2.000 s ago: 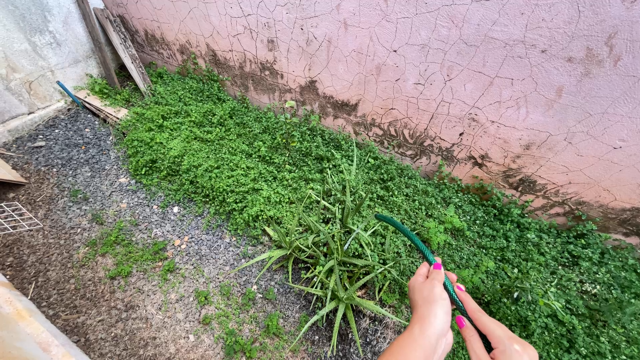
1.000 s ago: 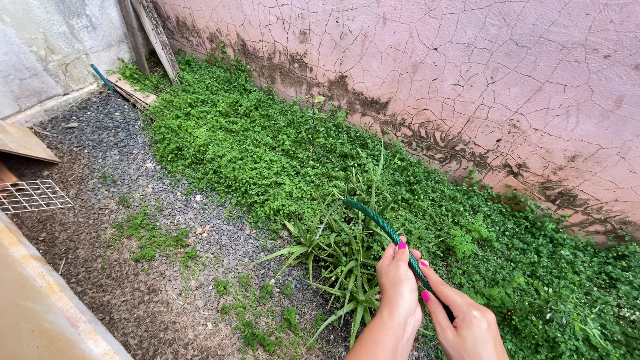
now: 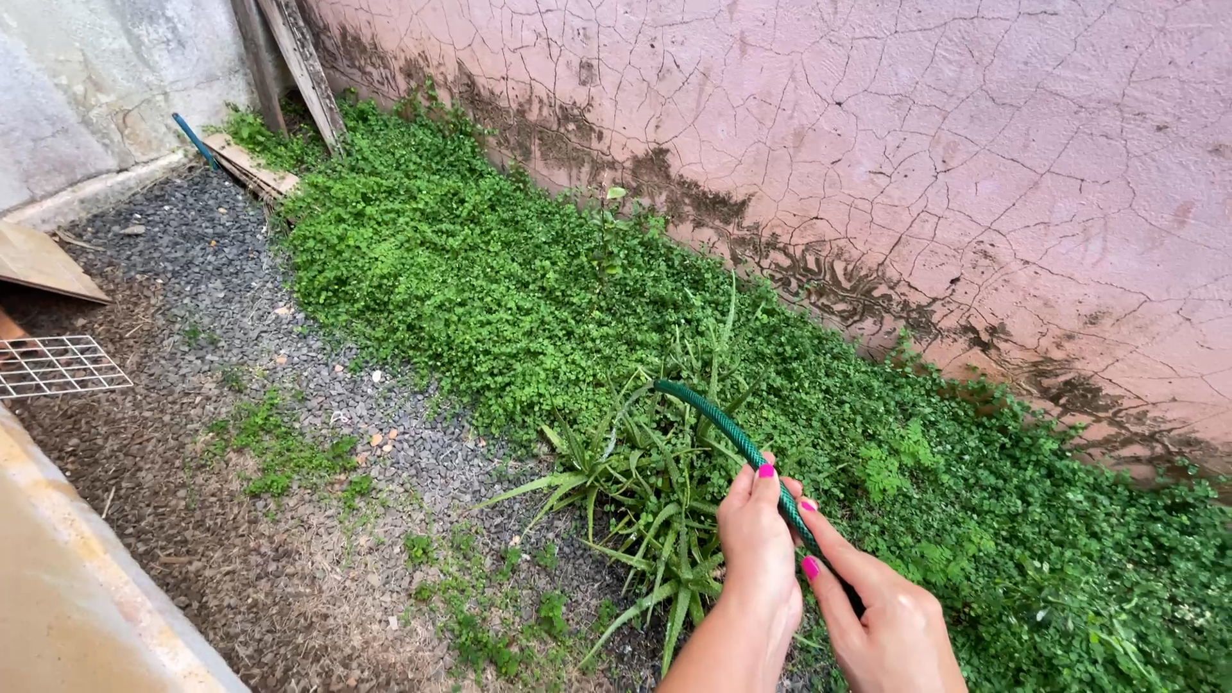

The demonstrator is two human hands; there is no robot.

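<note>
A green garden hose [image 3: 717, 416] curves up and to the left out of both hands, and a thin stream of water falls from its tip. My left hand [image 3: 760, 539] grips the hose nearer the tip, with the thumb on top. Just behind it, my right hand [image 3: 871, 587] pinches the hose between thumb and fingers. The water comes down onto a spiky aloe-like plant [image 3: 664, 491] below the hose. Dense green ground cover [image 3: 520, 298] spreads behind and beside that plant.
A cracked pink wall [image 3: 866, 144] runs behind the ground cover. Wooden planks [image 3: 303, 72] lean in the far left corner. At the left are a board [image 3: 43, 262], a white wire grid [image 3: 72, 366] and a ledge [image 3: 87, 577]. Gravel [image 3: 318, 351] lies between ledge and plants.
The view has shifted left. The hose stays in both hands, and its tip now stands over the aloe-like plant. Falling water shows plainly now.
</note>
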